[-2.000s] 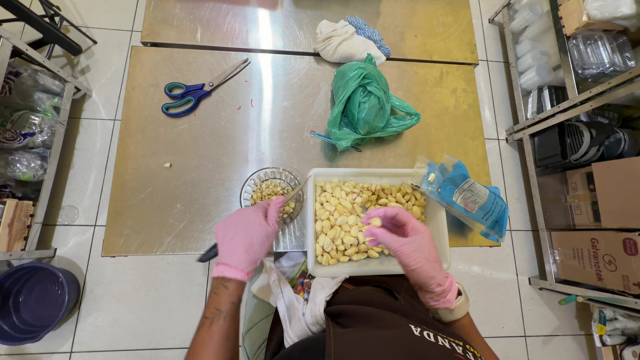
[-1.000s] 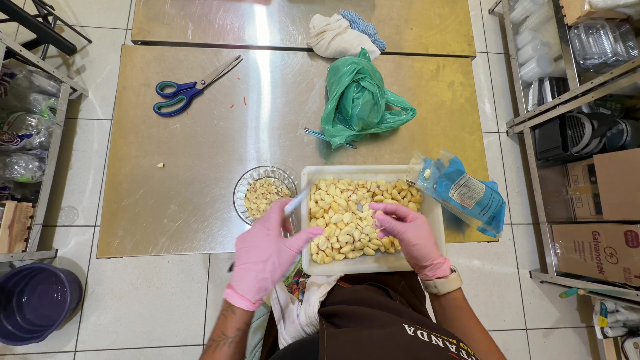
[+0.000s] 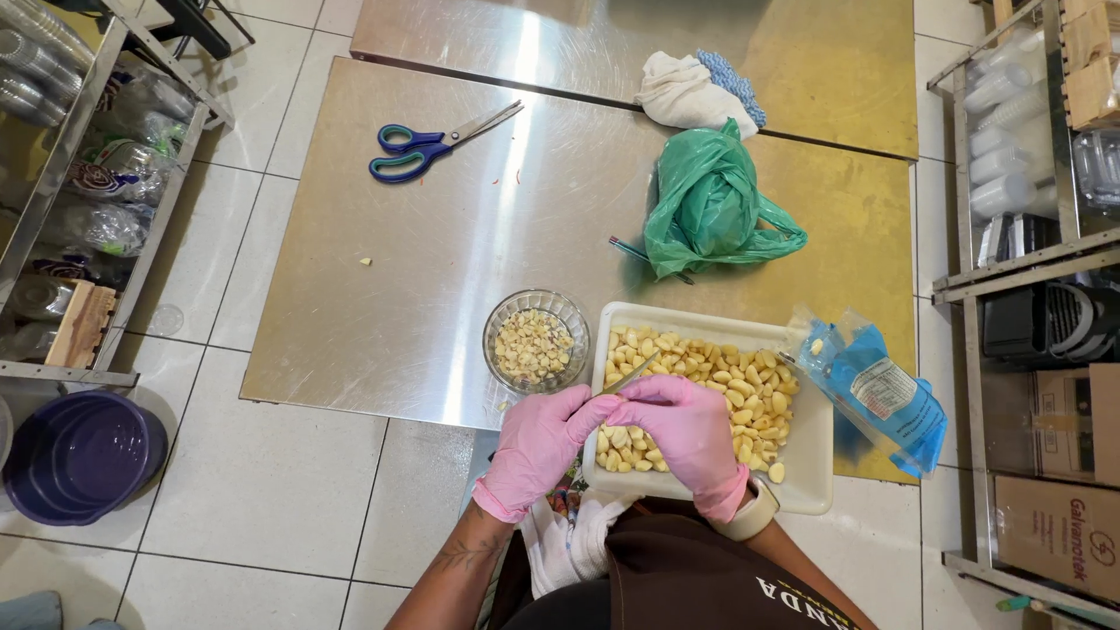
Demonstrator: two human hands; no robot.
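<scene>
My left hand [image 3: 544, 442], in a pink glove, is closed on a knife [image 3: 632, 374] whose blade points up and right over a white plastic tray [image 3: 816, 455]. Against it, at the tray's left part, my right hand [image 3: 687, 430], gloved too, has its fingertips pinched together; whatever they pinch is hidden. Peeled garlic cloves [image 3: 752, 385] fill much of the tray. Just left of the tray stands a ribbed glass bowl [image 3: 493, 337] with small cut pieces [image 3: 534, 346] in it. A torn blue and clear plastic packet [image 3: 884, 394] leans over the tray's right edge.
Blue-handled scissors [image 3: 416, 153] lie on the steel table [image 3: 350, 332]. A green plastic bag [image 3: 713, 206], a pen [image 3: 630, 249] and a white cloth [image 3: 691, 92] are beyond the tray. Metal shelves flank both sides; a purple basin [image 3: 83, 459] stands on the floor at left.
My hands have come together over the tray's left part; a second ago they were apart. Two seconds ago the left hand and knife were at the glass bowl.
</scene>
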